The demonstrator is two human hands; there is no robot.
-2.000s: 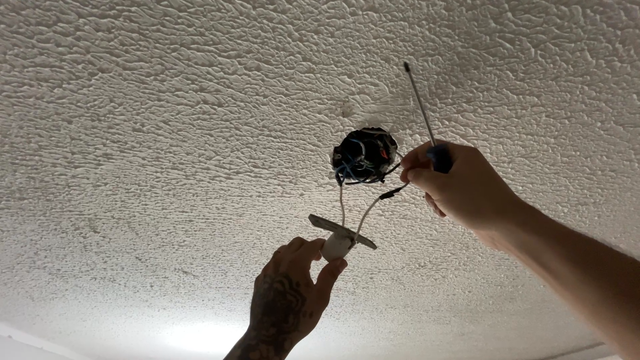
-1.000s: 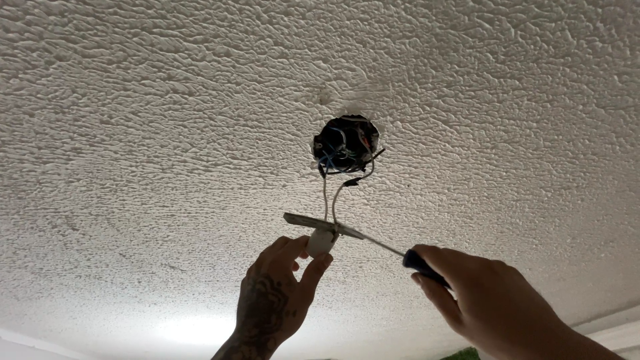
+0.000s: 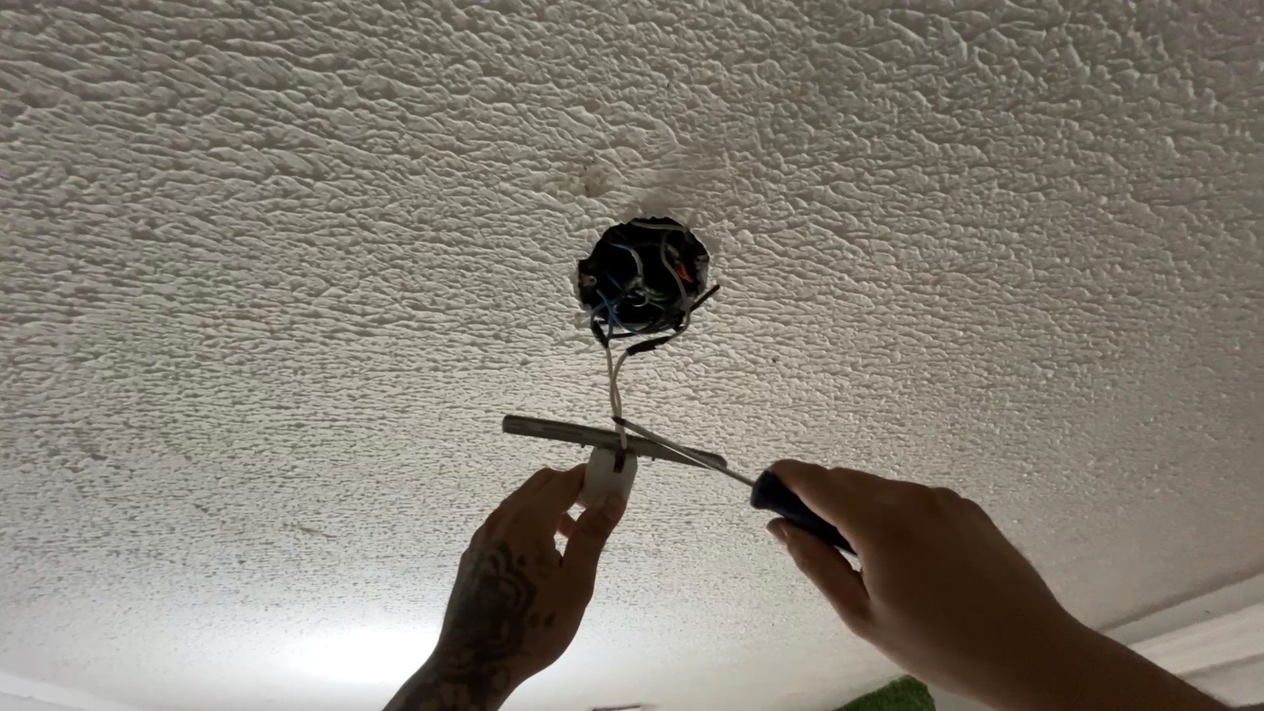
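My left hand (image 3: 538, 573) pinches a white lamp holder (image 3: 609, 478) from below, between thumb and fingers. A flat mounting bar (image 3: 558, 431) lies across the top of the holder. Two white wires (image 3: 617, 380) run from the bar up to a round ceiling opening (image 3: 644, 275) full of blue, white and dark wires. Black electrical tape (image 3: 648, 346) wraps a wire joint just under the opening. In my right hand (image 3: 918, 563) is a screwdriver (image 3: 802, 509) with a dark handle; its shaft slants up left, the tip by the wires at the bar.
Textured ceiling plaster (image 3: 296, 247) surrounds the opening, with a small rough patch (image 3: 592, 178) above it. A bright glow (image 3: 370, 652) falls on the ceiling at the lower left. Ceiling molding (image 3: 1200, 632) runs along the lower right, and something green (image 3: 894, 695) shows at the bottom edge.
My right hand has come down from beside the opening, and the screwdriver's shaft now reaches the mounting bar instead of pointing up at the ceiling. My left hand still holds the lamp holder.
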